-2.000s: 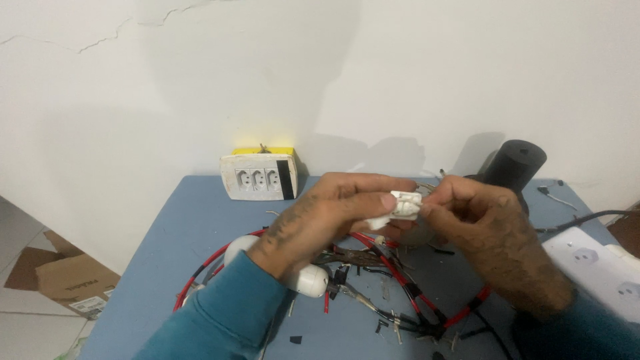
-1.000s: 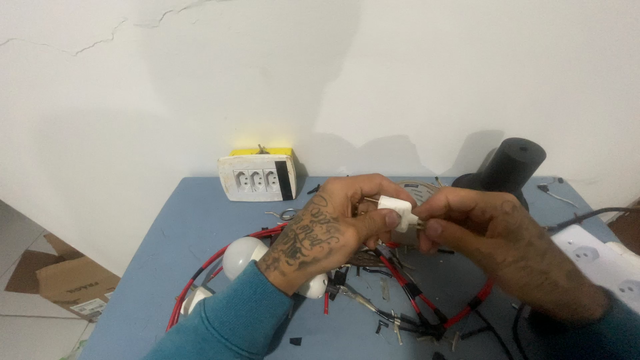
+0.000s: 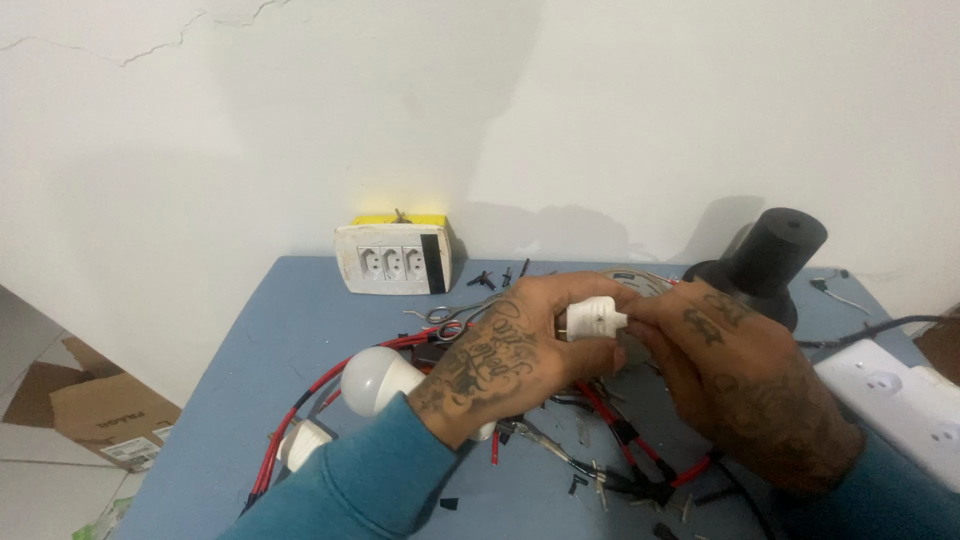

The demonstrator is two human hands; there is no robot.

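Between its thumb and fingers, my left hand [image 3: 517, 352] holds a small white electrical plug [image 3: 592, 319]; a metal pin shows at its left end. My right hand [image 3: 739, 375] is at the plug's narrow right end, thumb and forefinger pinched close together; whether they grip the plug or something thin is hidden. Below my left wrist lies a white LED bulb [image 3: 375, 379], with another white plug [image 3: 301, 444] near my sleeve. Red cable [image 3: 300, 409] with black tape loops on the blue table under both hands.
A white socket plate with a yellow box [image 3: 392, 259] leans at the wall. Scissors [image 3: 450, 322] lie behind my left hand. A black cylindrical stand [image 3: 776, 255] and a white power strip [image 3: 892, 397] are at right. Wire scraps litter the blue tabletop [image 3: 240, 360]; a cardboard box [image 3: 112, 409] is at lower left.
The white piece, with its inside facing up two seconds ago, now appears as a closed plug body. The plug has turned in my hands, and its pin end now points left.
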